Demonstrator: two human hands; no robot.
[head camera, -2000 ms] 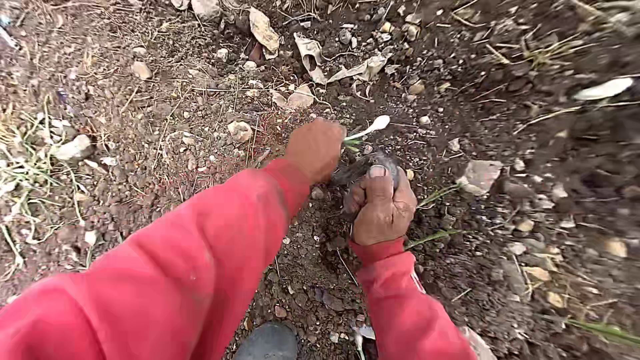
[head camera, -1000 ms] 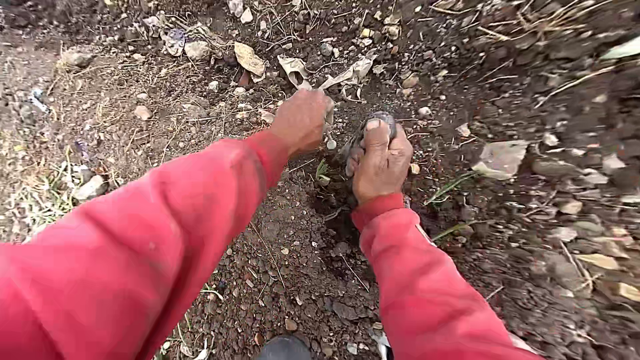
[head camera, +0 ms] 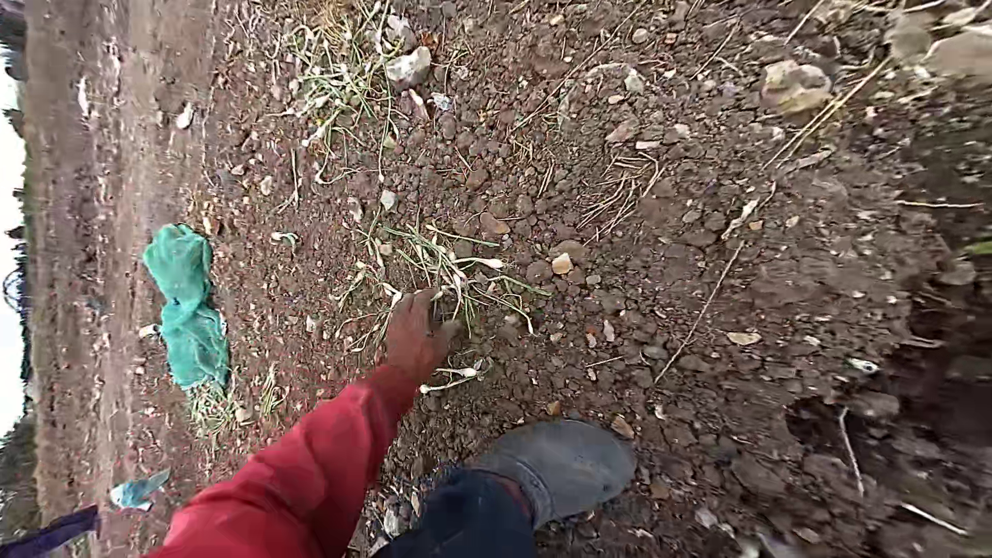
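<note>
My left hand [head camera: 418,335], in a red sleeve, reaches down to a loose pile of thin green plants with white bulbs [head camera: 457,267] on the soil. Its fingers are at the pile's lower edge, thumb apart from them; whether a plant is between them cannot be made out. Two more white-bulbed plants [head camera: 457,375] lie just below the hand. Another heap of such plants [head camera: 341,85] lies farther up beside a pale stone. My right hand is outside the view.
A green mesh bag [head camera: 186,306] lies at the left with plants at its lower end. My dark boot [head camera: 562,469] stands at the bottom. Stones [head camera: 794,85] and dry stalks are scattered over the soil. A dark hollow [head camera: 930,380] is at the right. A light blue item [head camera: 139,490] lies lower left.
The view has swung strongly left. Both hands were close together over the soil before, the right holding a dark object; now only my left hand shows, at the plant pile.
</note>
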